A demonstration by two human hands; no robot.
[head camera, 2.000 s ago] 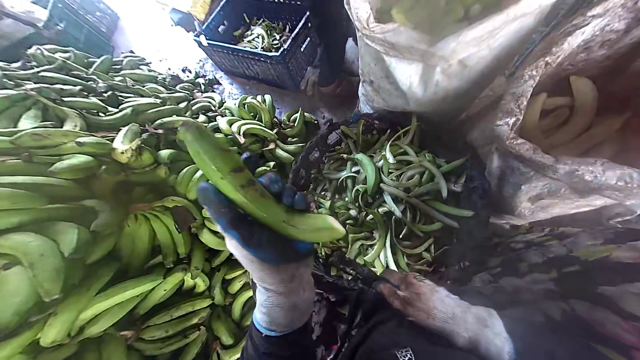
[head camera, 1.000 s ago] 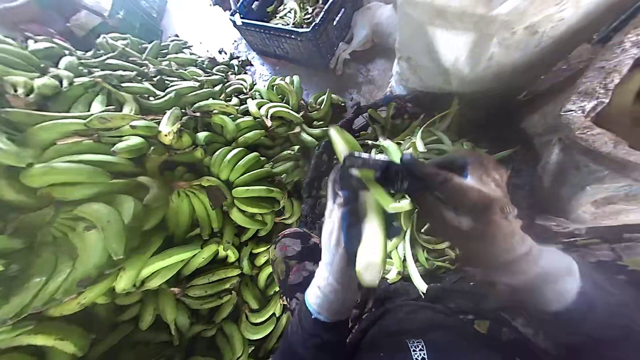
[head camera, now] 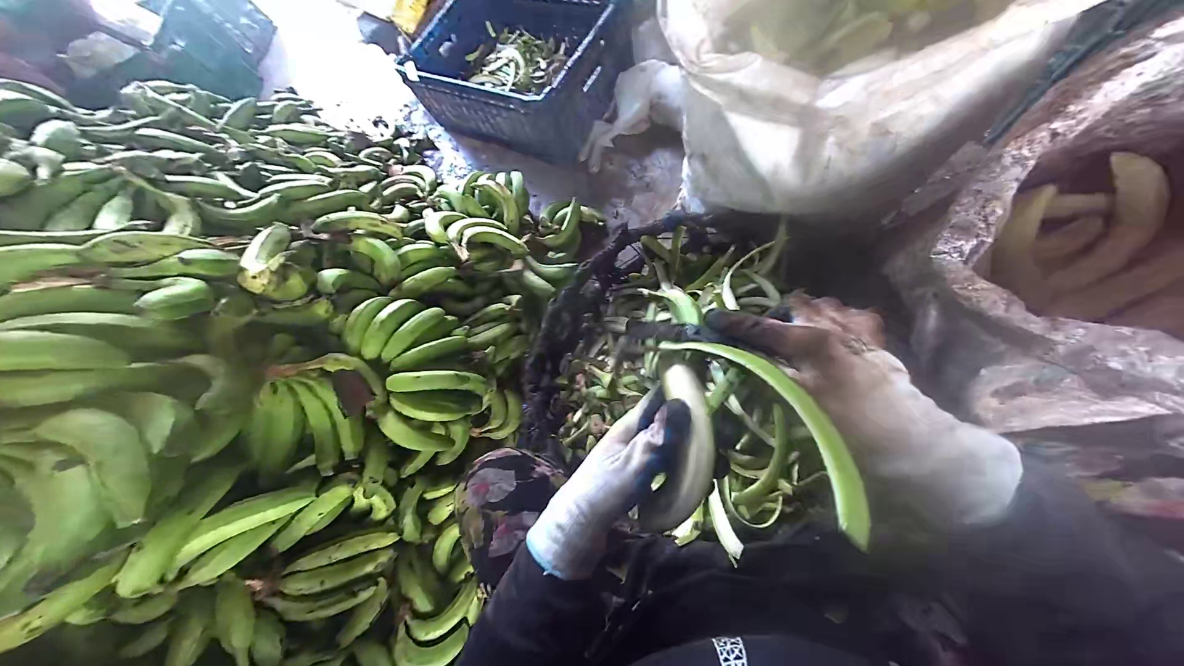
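Note:
My left hand [head camera: 615, 476], in a white glove with dark blue fingers, grips a partly peeled plantain [head camera: 689, 444] above the peel container. My right hand [head camera: 814, 361], in a stained glove, is at the plantain's upper end. A dark, narrow tool [head camera: 652, 330] shows beside its fingers, too blurred to name. A long strip of green peel [head camera: 814, 416] curves down from near the right fingers. Beneath both hands lies a heap of green peels [head camera: 768, 462] in a dark-rimmed container [head camera: 546, 370].
Piled green plantains [head camera: 435, 379] cover the left side. A blue plastic crate [head camera: 518, 116] holding peels stands at the top. A white sack [head camera: 786, 139] is behind the peel container; an opened sack [head camera: 962, 268] at the right holds peeled plantains [head camera: 1091, 231].
The plantain, green-skinned in the earliest frame, now shows much pale flesh. My right hand has come up to it from below the peels. A long peel strip now hangs at the right hand.

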